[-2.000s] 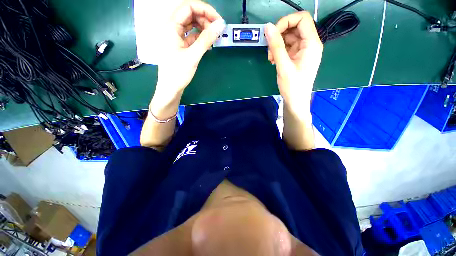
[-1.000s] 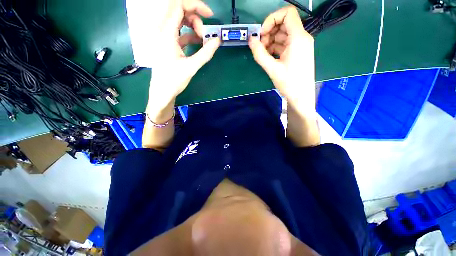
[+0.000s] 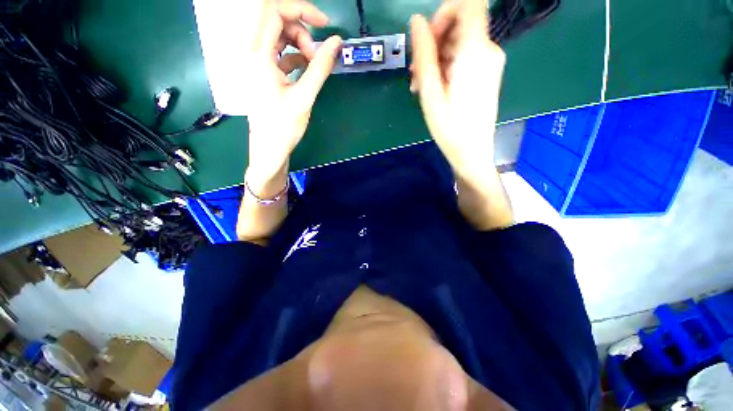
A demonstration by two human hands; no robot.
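Observation:
The connector module (image 3: pixel 392 54) lies level over the green bench top, with a silver-grey face label around its blue VGA port (image 3: pixel 362 54). Its black cable (image 3: pixel 362 18) leaves the far side. My left hand (image 3: pixel 283 88) holds the module's left end between thumb and fingers, and that end is hidden. My right hand (image 3: pixel 458 80) is just off the right end, fingers apart, holding nothing that I can see; it is slightly blurred. A white label sheet (image 3: pixel 225 56) lies beside and partly under my left hand.
A pile of black cables (image 3: pixel 56 112) with metal-tipped plugs covers the bench at left. A coiled black cable (image 3: pixel 518 18) lies beyond my right hand. Blue bins (image 3: pixel 635 156) stand below the bench edge at right. Cardboard boxes (image 3: pixel 133 365) are on the floor at lower left.
My right hand has let go of the module's right end and moved slightly off it. My left hand still holds the left end. The view has shifted, so the module appears further left.

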